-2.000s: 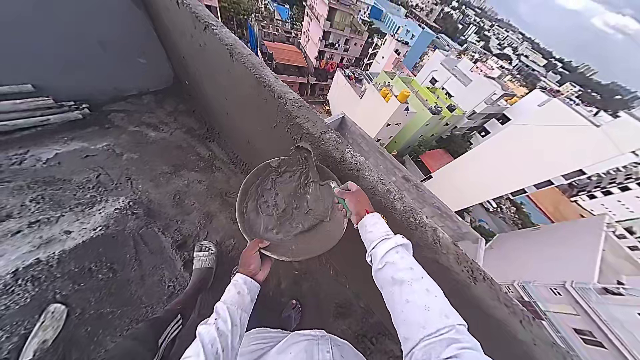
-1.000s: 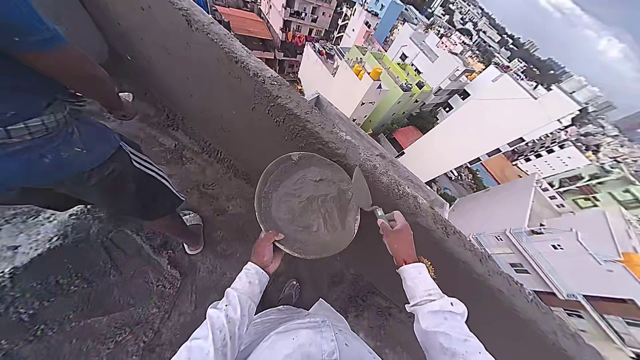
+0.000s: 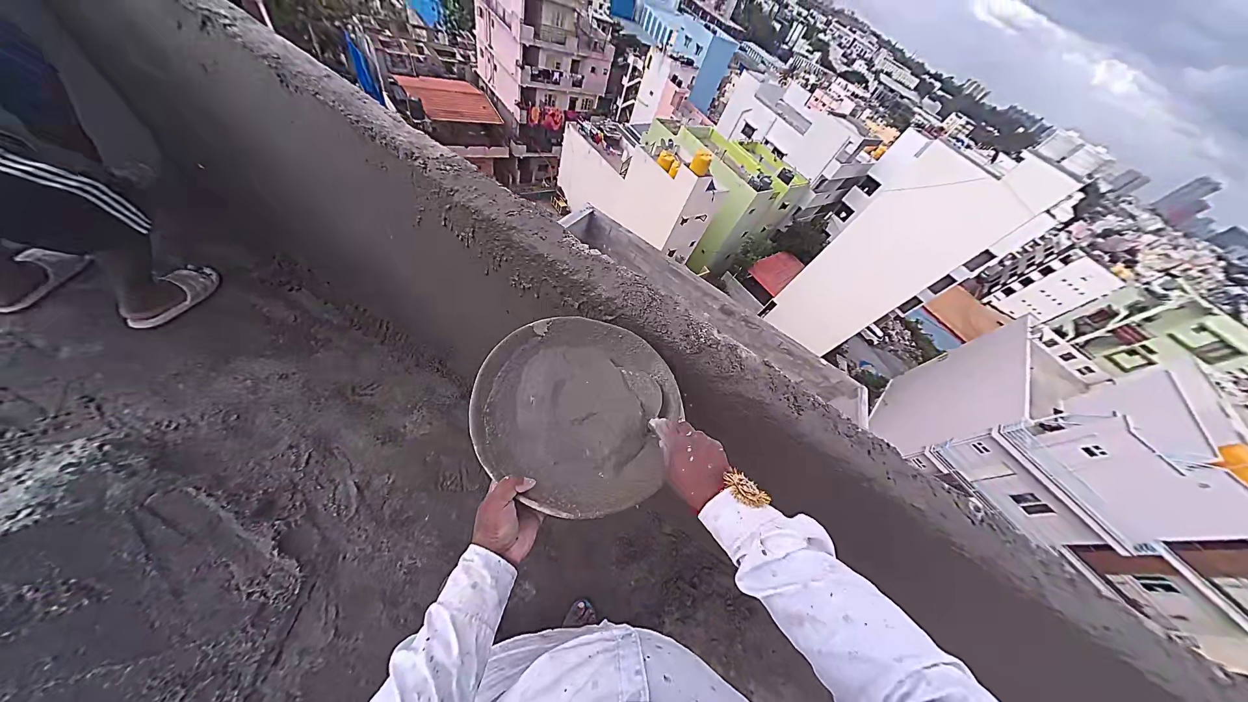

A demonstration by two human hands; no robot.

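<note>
A round pan (image 3: 497,390) smeared with wet grey mortar (image 3: 575,400) is in front of me, close beside the parapet wall. My left hand (image 3: 505,520) grips its lower left rim, thumb over the edge. At the right rim, my right hand (image 3: 693,462) is closed on the handle of a trowel, whose mortar-coated blade (image 3: 643,395) lies in the pan and is hard to tell from the mortar. Spots of mortar mark my right hand and sleeves.
The rough-topped parapet (image 3: 468,214) runs diagonally from upper left to lower right, with buildings far below beyond it. A person in striped shorts and sandals (image 3: 174,296) stands at the upper left. Uneven grey mortar covers much of the floor (image 3: 244,468).
My right hand has brought the trowel from above the parapet side back into the pan. The other person, near my left a second ago, has moved away toward the upper left.
</note>
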